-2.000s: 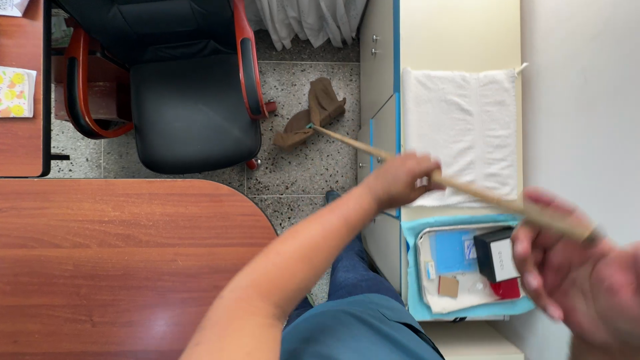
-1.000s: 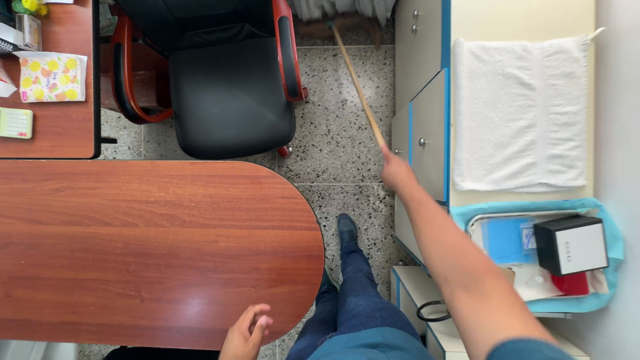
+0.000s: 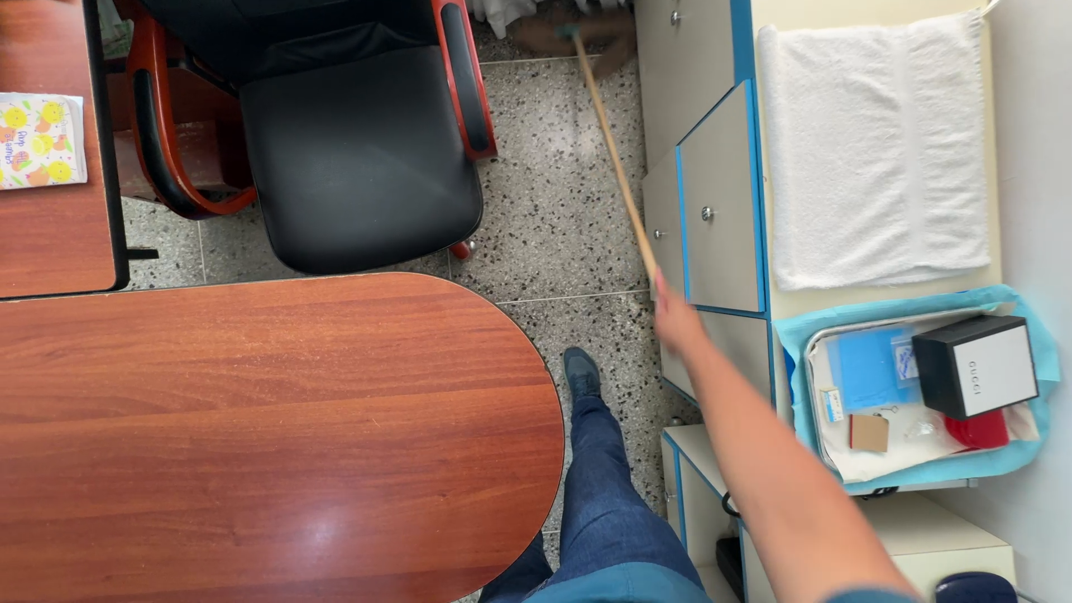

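My right hand (image 3: 677, 318) is closed around the upper end of a long wooden pole (image 3: 618, 159), beside the cabinet doors. The pole slants away over the speckled floor to a brown cloth mop head (image 3: 615, 35), which is blurred and lies by the foot of the white curtain (image 3: 502, 12). A small teal piece shows where the pole meets the cloth. My right arm reaches in from the lower right. My left hand is out of the frame.
A black office chair (image 3: 360, 151) with red-brown armrests stands left of the mop. Nearer is a rounded wooden table (image 3: 276, 435). Along the right, cabinets (image 3: 722, 201) carry a folded white towel (image 3: 879, 151) and a metal tray (image 3: 816, 410) with a black-and-white box (image 3: 976, 366).
Both hands were at the pole two seconds ago; only my right hand holds it now. My left hand, low in view one second ago, has left the frame. The mop head has moved to the curtain.
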